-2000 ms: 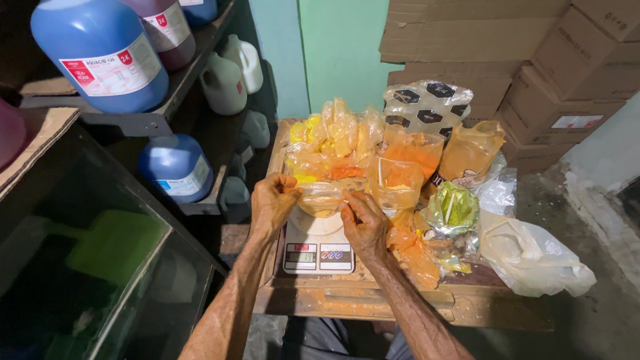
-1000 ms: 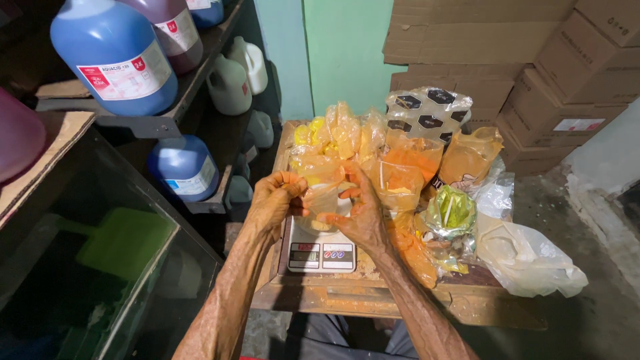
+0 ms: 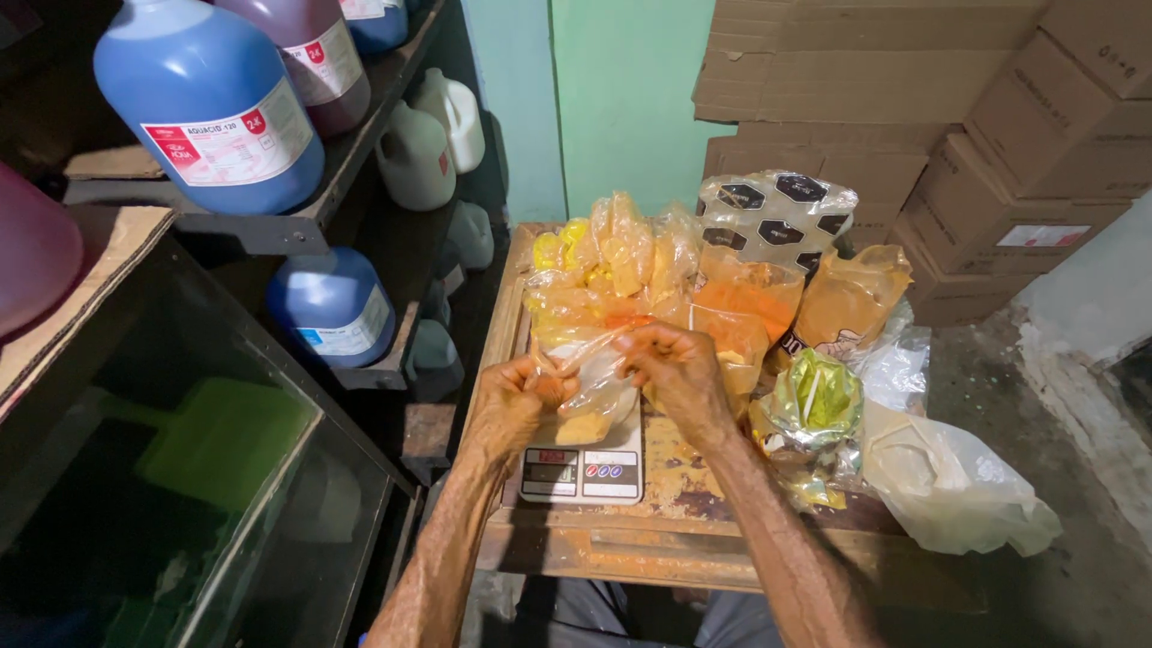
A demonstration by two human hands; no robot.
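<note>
A clear plastic bag [image 3: 596,371] with a little pale yellow powder in its bottom hangs between my hands, over a white digital kitchen scale [image 3: 619,481]. My left hand [image 3: 522,396] pinches the bag's left edge. Fingers of my right hand [image 3: 670,369] pinch its upper right side. Behind my hands lie filled bags of yellowish powder [image 3: 621,252]. Right of them stand an open bag of orange powder [image 3: 751,292] and a brown-orange bag [image 3: 850,297]. A bag with green contents [image 3: 817,396] rests nearer, to the right.
A crumpled white plastic bag [image 3: 954,481] overhangs the right of the powder-dusted wooden table [image 3: 630,549]. Shelves [image 3: 360,171] with blue jugs [image 3: 211,108] and a glass-sided cabinet [image 3: 171,432] stand left. Cardboard boxes [image 3: 1035,135] are stacked behind, right.
Two seconds ago my hands held a bag stretched flat above the scale; now the bag hangs down between them, powder at its bottom. My right hand has risen from its lower place one second ago.
</note>
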